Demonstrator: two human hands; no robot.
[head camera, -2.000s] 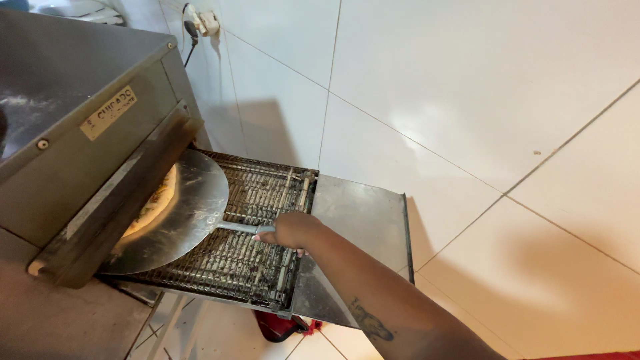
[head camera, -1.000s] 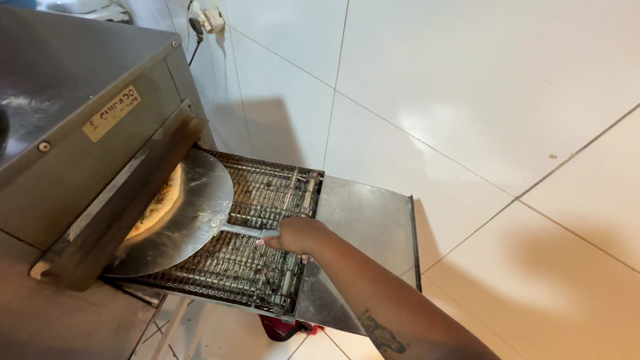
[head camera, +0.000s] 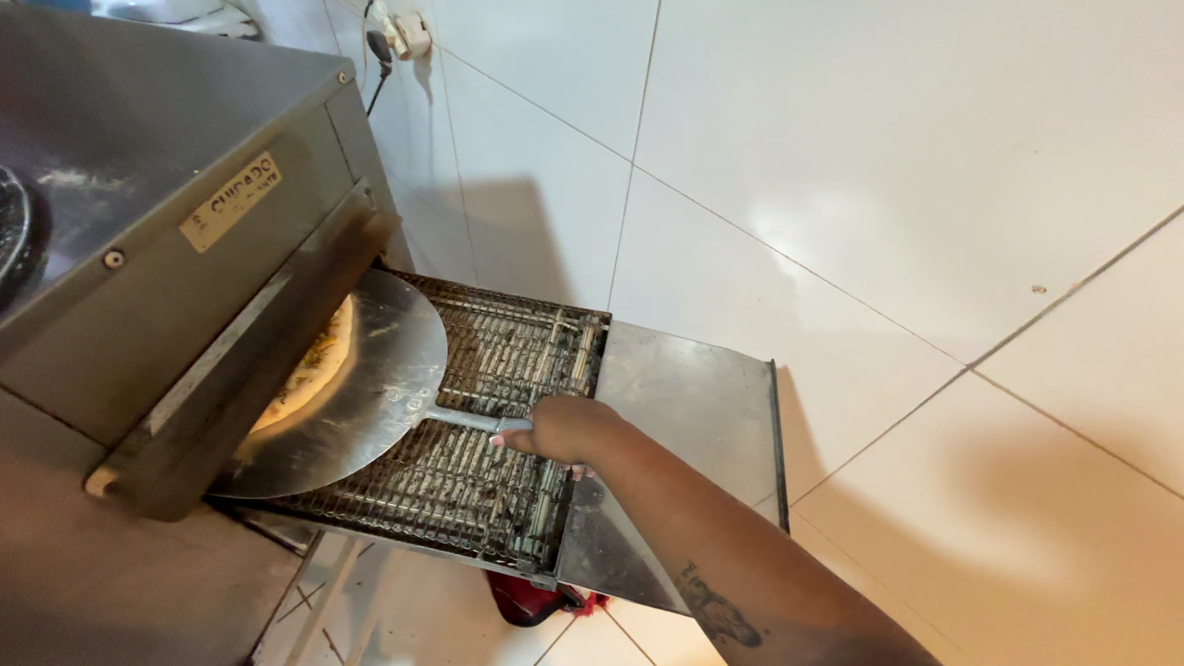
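From the lower right, my right hand (head camera: 569, 430) is closed around the metal handle of a round pizza peel (head camera: 398, 342). The peel's blade lies over the wire conveyor belt (head camera: 518, 370), partly inside the oven opening. On the blade rests a flat round pizza (head camera: 319, 370) with a pale crust and bits of topping; its left part is hidden behind the dark metal flap (head camera: 259, 361) of the conveyor oven (head camera: 277, 120). My left hand is out of view.
A steel tray (head camera: 689, 407) extends right from the belt, beside the tiled wall (head camera: 786, 185). A plug and cord hang by a wall socket (head camera: 407, 35). Below the belt is a dark red object (head camera: 523, 597). The oven front bears a warning plate (head camera: 231, 202).
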